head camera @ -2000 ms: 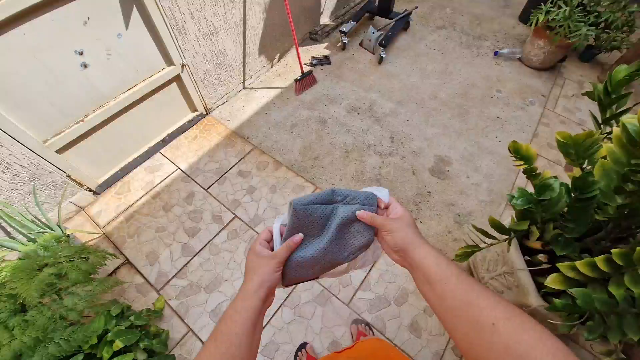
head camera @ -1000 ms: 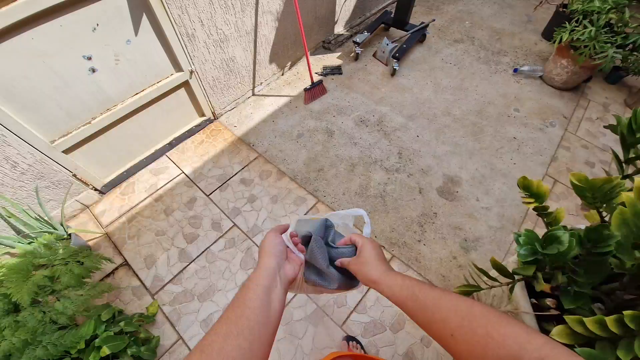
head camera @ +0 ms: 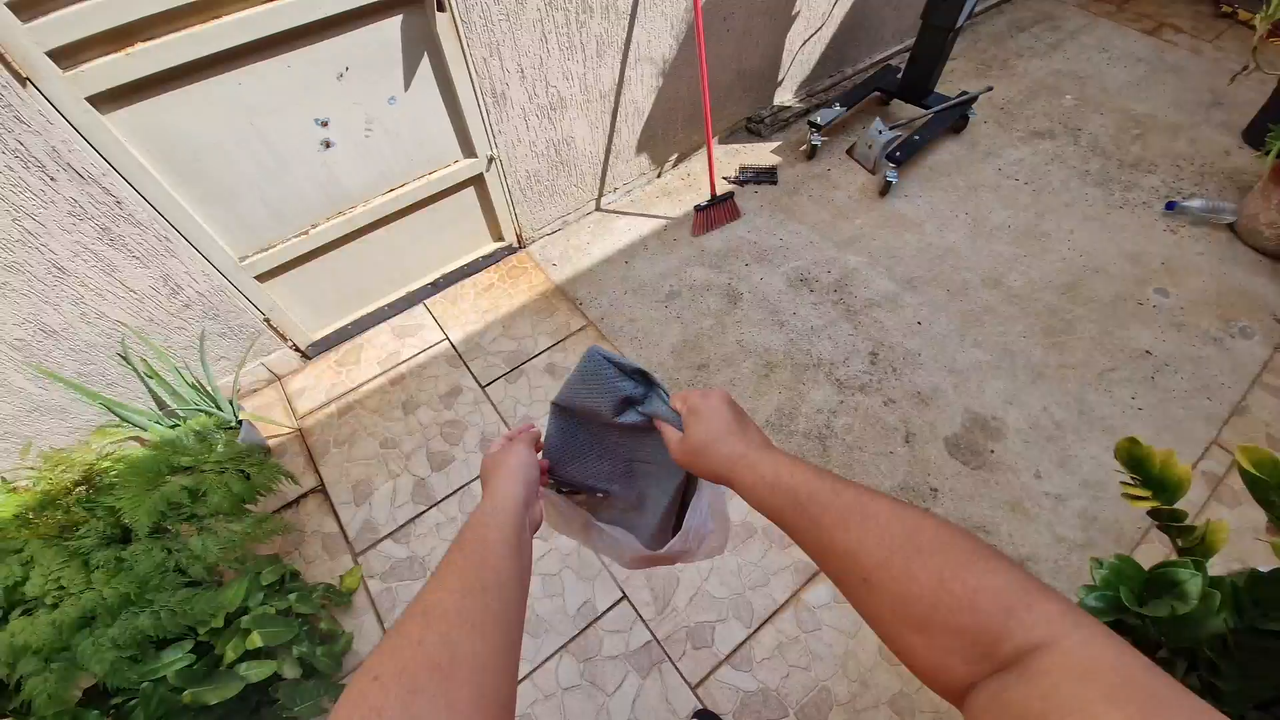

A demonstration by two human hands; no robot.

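A grey textured cloth (head camera: 610, 440) is bunched between my hands, its upper part raised and its lower part inside a thin whitish plastic bag (head camera: 650, 548). My right hand (head camera: 715, 435) pinches the cloth at its right upper edge. My left hand (head camera: 515, 475) is at the left side and grips the bag's rim, close against the cloth; its fingertips are partly hidden. The bag hangs below the cloth, over the tiled floor.
A red broom (head camera: 716, 212) leans by the wall, next to a small black rack-like object (head camera: 755, 175). Beyond are a black wheeled stand (head camera: 900, 110), a plastic bottle (head camera: 1203, 210) and a metal door (head camera: 290, 150). Leafy plants (head camera: 130, 570) grow at left, others (head camera: 1170, 580) at right.
The cloth was bunched low in the bag one second ago; now my right hand holds its upper part raised above the bag's rim. My left hand stays at the left side.
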